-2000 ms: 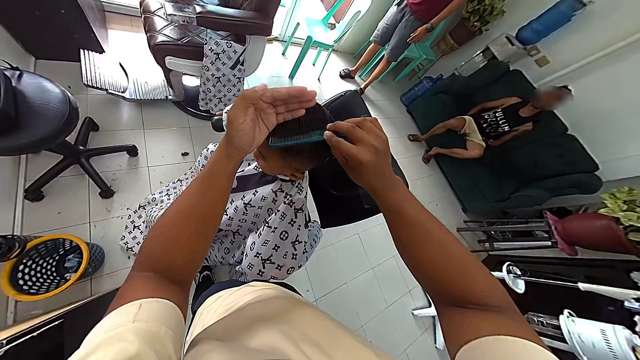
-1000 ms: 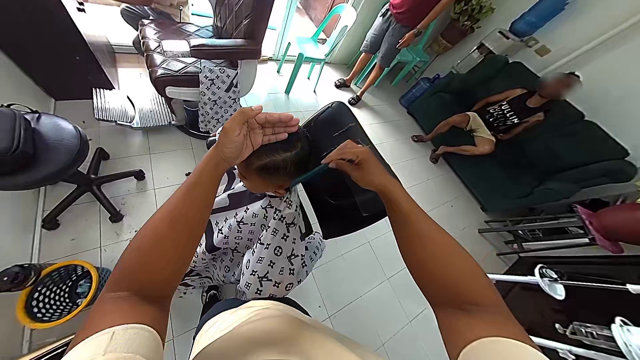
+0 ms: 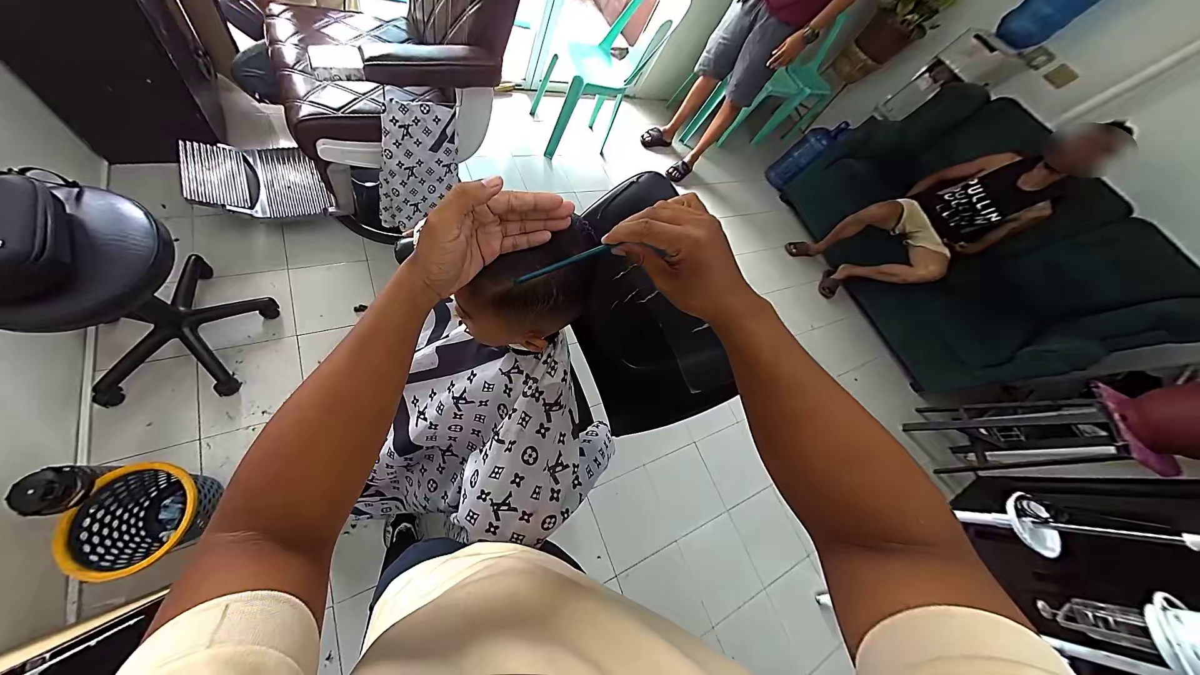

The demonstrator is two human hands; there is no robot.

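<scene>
A seated person in a white and dark patterned barber's cape has short dark hair. My right hand pinches one end of a teal comb, whose other end lies against the hair on top of the head. My left hand rests flat at the far edge of the head, palm toward me, fingers extended and holding nothing. Behind the head and below my right hand is the black back of a chair.
A brown barber chair with a metal footrest stands ahead on the left. At left are a wheeled stool and a yellow-rimmed basket. Another person sits on a dark green sofa; one stands by green chairs.
The comb has come from beside the lower back of the head onto its top, with my right hand. My left hand stays by the head.
</scene>
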